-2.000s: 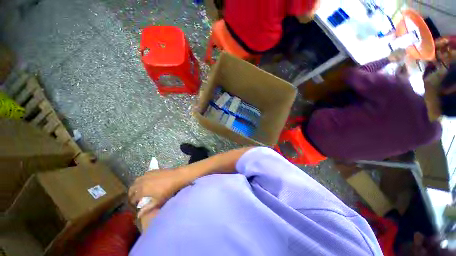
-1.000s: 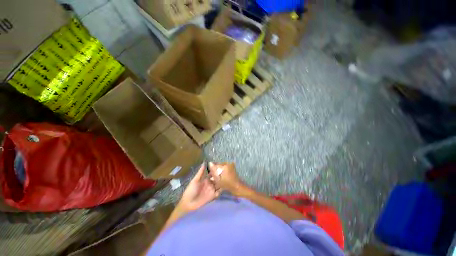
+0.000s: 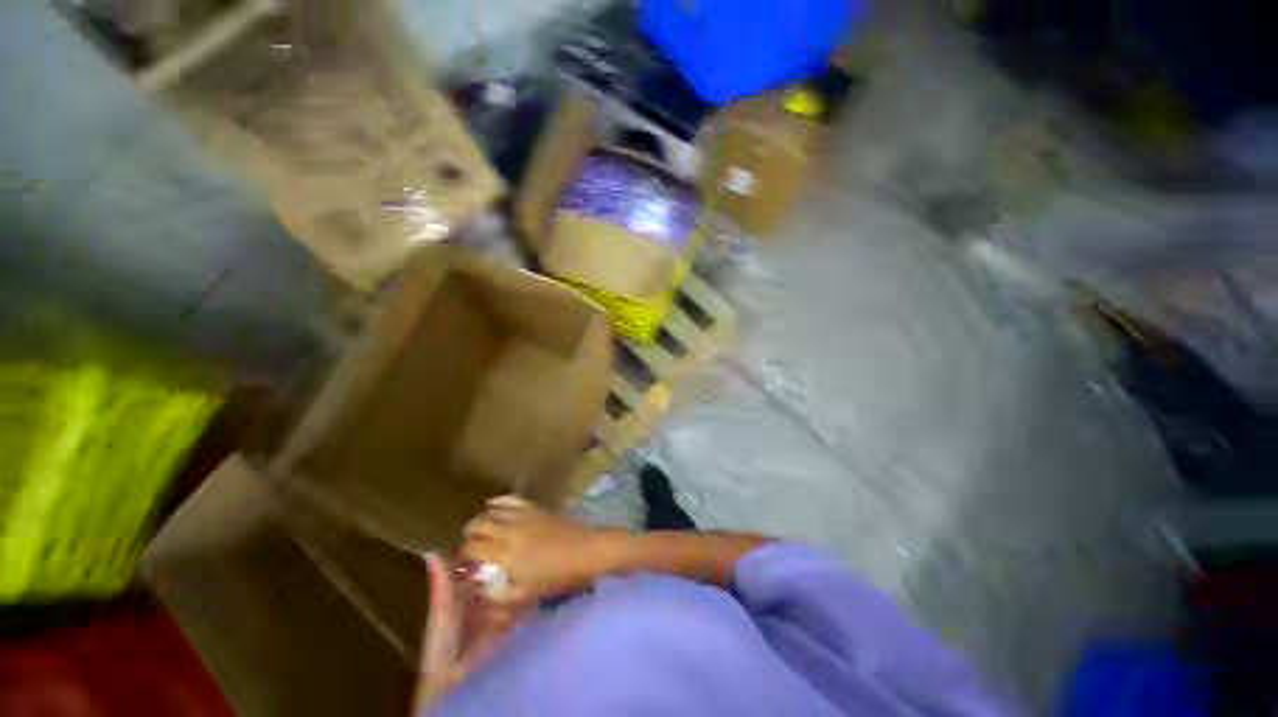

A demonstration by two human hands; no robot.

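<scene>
The frame is blurred. My right hand [image 3: 526,558] is at the lower centre, its fingers curled around a small whitish scrap [image 3: 491,579]. My left hand [image 3: 446,637] is just to its left, close against it, with one finger or thumb pointing up; the rest is partly hidden. Directly in front stands an open brown carton [image 3: 526,406], which looks empty inside. A second open carton [image 3: 231,581] lies at the lower left, left of my hands.
A wooden pallet [image 3: 648,399] is beyond the carton. On it is a box with shiny purple-wrapped contents [image 3: 624,210]. A yellow-wrapped stack [image 3: 91,469] and a red sack [image 3: 105,665] are at left. A blue object [image 3: 750,42] is at the top, and my shoe [image 3: 663,497] shows on the floor.
My view has swung from the seated workers and red stools to the cartons and pallet. My hands came together and are now nearer the open carton. The red stool has left view.
</scene>
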